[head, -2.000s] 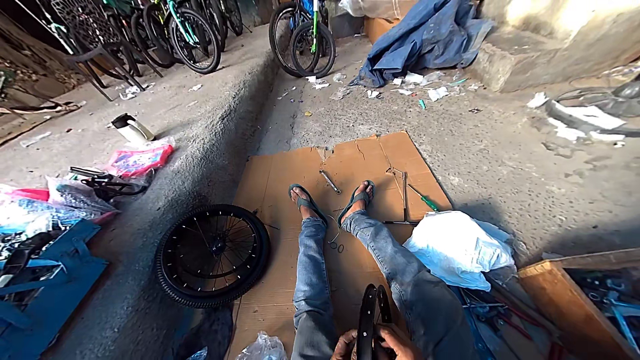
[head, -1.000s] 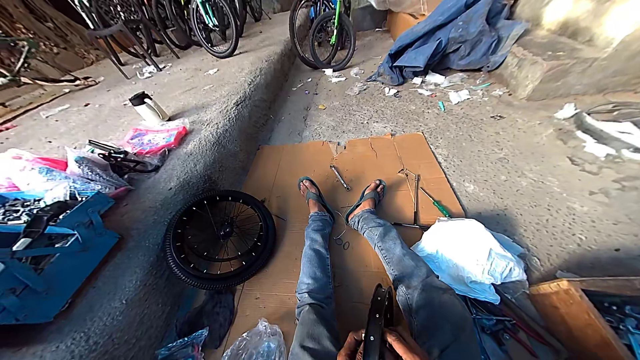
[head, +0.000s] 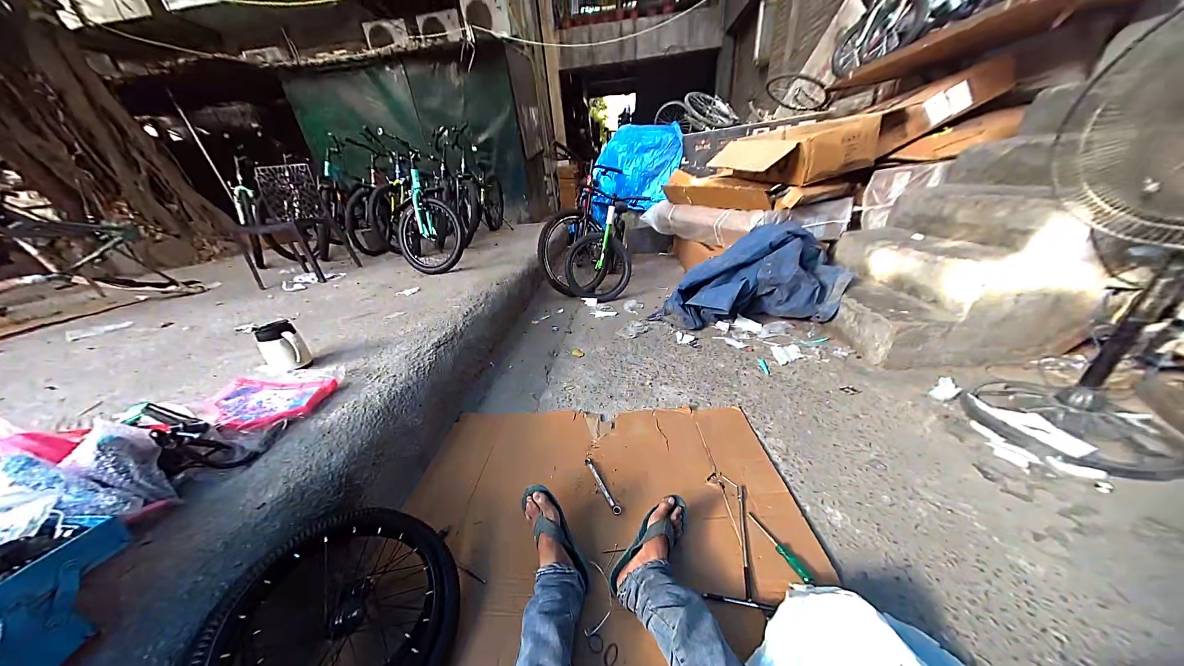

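Note:
Neither of my hands shows in the head view now; whatever they hold lies below the frame. My feet in flip-flops rest on a flat cardboard sheet point(head: 490, 472). Between them and a little ahead lies a metal socket wrench point(head: 603, 486). To the right are a green-handled screwdriver point(head: 794, 561) and a long dark metal tool point(head: 745, 541) with a crossbar at its near end. A bicycle wheel with a black tire point(head: 442, 583) lies at the left, partly over the cardboard. A white plastic bag point(head: 846, 634) is at the lower right.
A raised concrete curb point(head: 435, 370) runs along the left, with a jug point(head: 282, 346), plastic-wrapped parts and a blue metal box point(head: 55, 592) on that side. Parked bicycles, a blue cloth point(head: 758, 277), cardboard boxes point(head: 805, 148) and concrete steps stand ahead. A pedestal fan point(head: 1082, 398) is at right.
The view has tilted up. My two hands and the black rim-like part they held, seen at the bottom edge before, are out of frame.

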